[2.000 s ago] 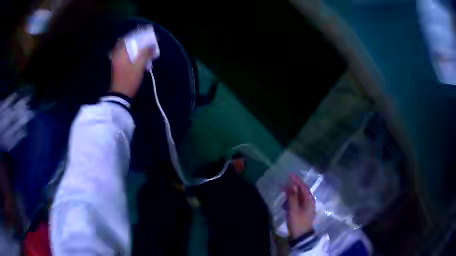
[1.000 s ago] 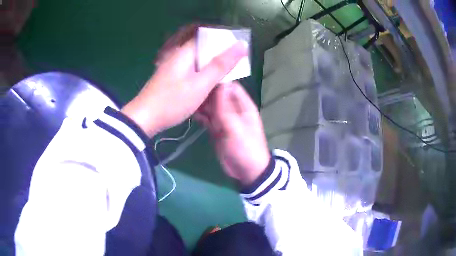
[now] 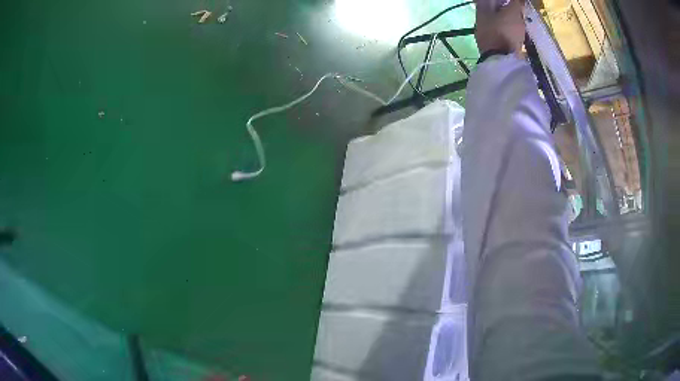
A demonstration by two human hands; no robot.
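A thin white cable [image 3: 254, 134] with a small plug end stretches over the green floor and runs up to the right towards my right hand [image 3: 501, 26]. Whether the cable hangs in the air or touches the floor, I cannot tell. My right hand is at the top right, partly cut off by the top edge. Its fingers and anything in them are not clear. My right arm in a pale sleeve reaches up from the bottom right. My left hand is out of the picture.
A tall stack of white trays [image 3: 391, 223] stands left of my right arm. Behind its top is a black metal frame [image 3: 429, 63]. Small scraps [image 3: 201, 15] lie on the green floor [image 3: 164, 223]. Shelving with a brown carton [image 3: 578, 33] is at the upper right.
My two hands were together at a white square device. Now my right hand is away at the top right, my left hand has left the view, and the cable is stretched out.
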